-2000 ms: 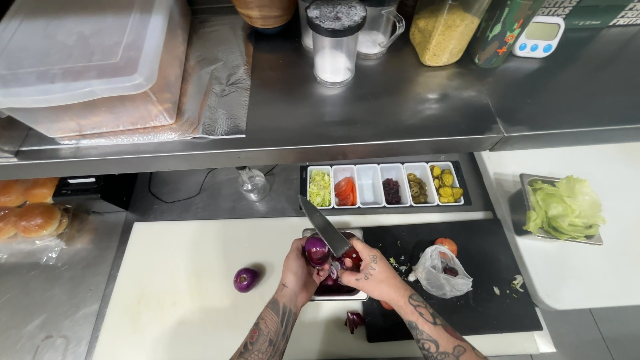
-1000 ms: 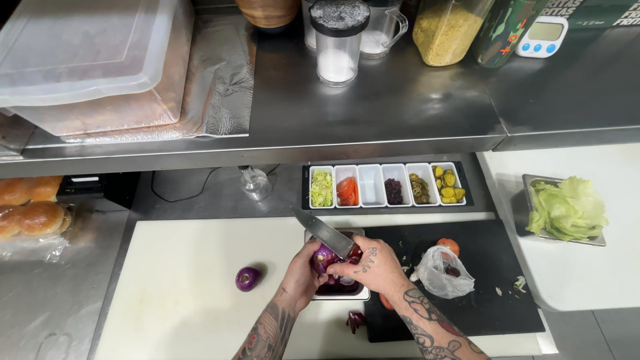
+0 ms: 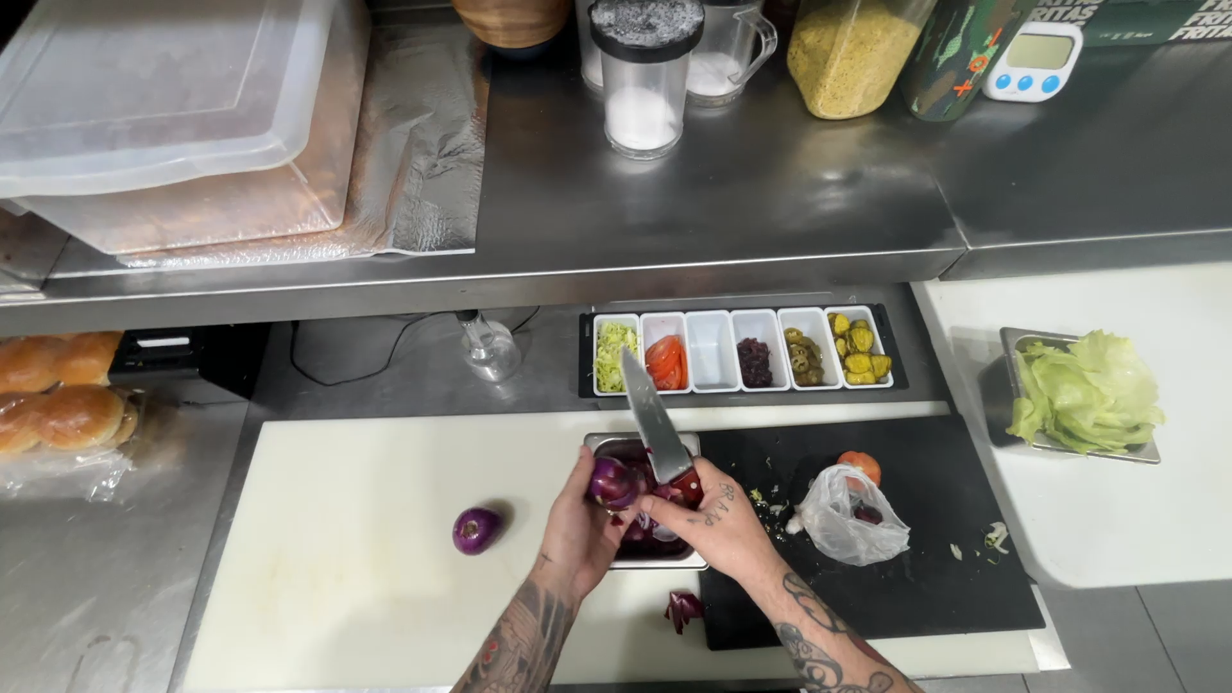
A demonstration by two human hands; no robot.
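Observation:
My left hand (image 3: 577, 529) holds a peeled-looking red onion (image 3: 614, 483) over a small steel pan (image 3: 664, 560) containing purple onion pieces. In my right hand (image 3: 722, 515) is a kitchen knife (image 3: 654, 419) with a reddish handle, its blade pointing up and away; the right thumb reaches toward the onion. Another red onion (image 3: 476, 530) lies to the left on the white cutting board (image 3: 366, 558). Purple onion skin (image 3: 682, 610) rests near my right wrist, beside the edge of the black cutting board (image 3: 818, 597).
A rack of small white tubs (image 3: 712, 351) with toppings stands behind the pan. On the black board are a plastic bag (image 3: 847, 520) and a tomato (image 3: 859, 468). A lettuce pan (image 3: 1083, 395) stands right. The steel shelf (image 3: 539, 231) overhangs the back; a glass bottle (image 3: 491, 348) stands beneath.
The knife blade has swung more upright and away from the onion than one second ago. The onion in my left hand shows more openly between the fingers. The other onion has not moved.

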